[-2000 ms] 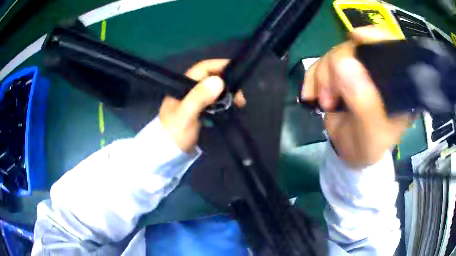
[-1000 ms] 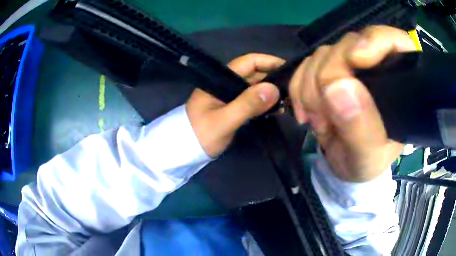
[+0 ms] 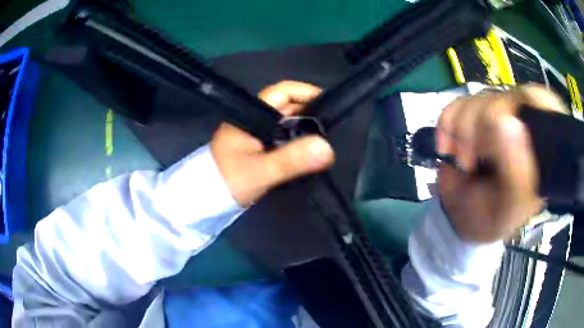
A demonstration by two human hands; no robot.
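Three black legs (image 3: 173, 73) spread from a small round hub (image 3: 298, 130) with a shiny ring, over a dark plate (image 3: 256, 70). My left hand (image 3: 269, 150) grips the hub where the legs meet, thumb across its near side and fingers behind it. My right hand (image 3: 486, 160) is blurred and holds the black electric screwdriver (image 3: 557, 157), its narrow tip end pointing left near the screw feeder (image 3: 415, 115). The screwdriver is apart from the hub. The feeder is partly hidden by my right hand.
The blue bin (image 3: 16, 147) stands at the far left edge. A yellow tray (image 3: 502, 56) with dark pieces is behind the feeder. A stack of white and black sheets (image 3: 512, 288) is at the lower right. A black cord (image 3: 544, 257) crosses near it.
The screwdriver and my right hand were at the hub a second ago and have moved right, to the feeder. My left hand still holds the hub, now slightly further left in view.
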